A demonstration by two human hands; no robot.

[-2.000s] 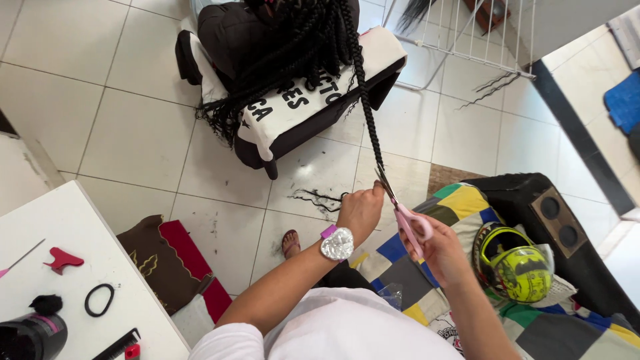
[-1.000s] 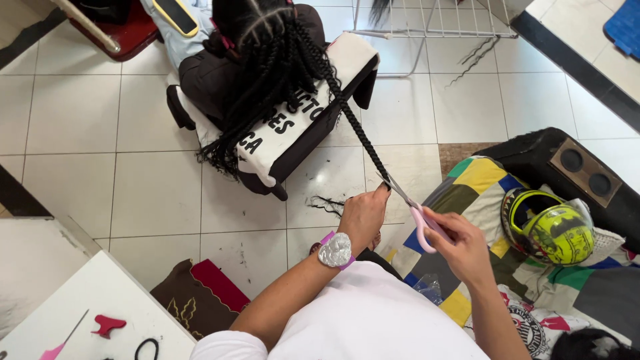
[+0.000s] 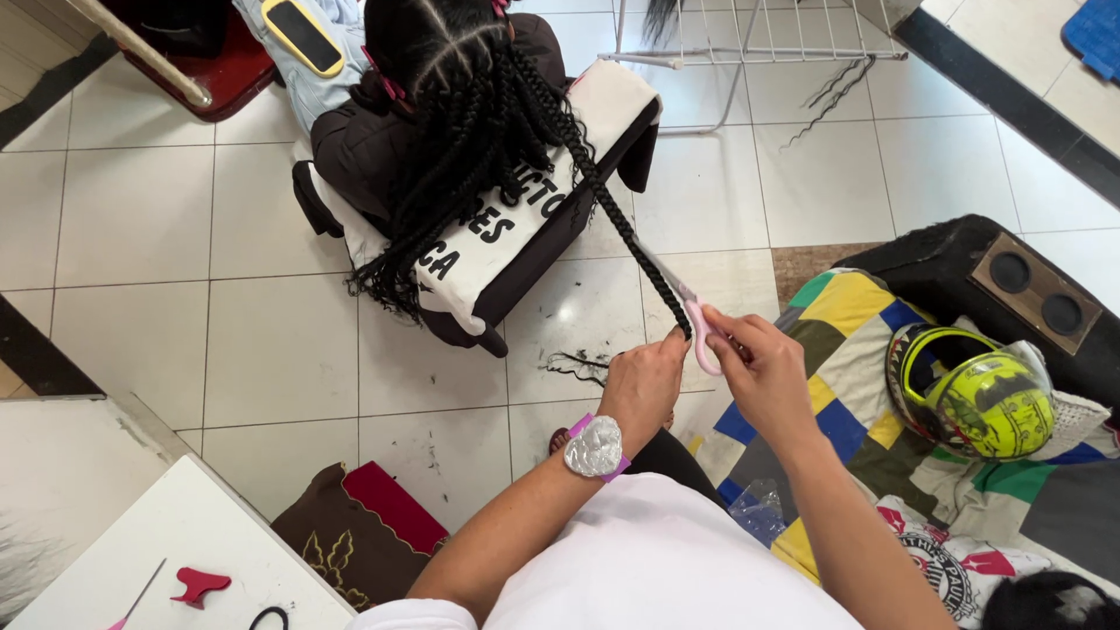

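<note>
A long black hair braid (image 3: 632, 236) runs taut from the head of a seated person (image 3: 446, 96) down to my left hand (image 3: 643, 381), whose fingers pinch its lower end. Pink-handled scissors (image 3: 701, 337) are in my right hand (image 3: 759, 363), just right of the braid's end. Their blades point up along the braid, partly behind it; whether they touch it I cannot tell. A wristband with a silvery foil-like disc (image 3: 594, 448) is on my left wrist. More braids (image 3: 455, 175) hang over the chair's white cloth (image 3: 516, 232), which bears writing.
A white table (image 3: 188, 534) at lower left holds a red hair clip (image 3: 200, 586), a black band (image 3: 269, 618) and a pointed pink-ended tool (image 3: 142, 593). To the right, a yellow-green helmet (image 3: 984, 398) rests on a patchwork-covered sofa (image 3: 862, 394). A white wire rack (image 3: 770, 39) stands at the top.
The scissors have turned from reaching across the braid's end to lying along the braid, their blades pointing up it. My left hand still holds the braid's end.
</note>
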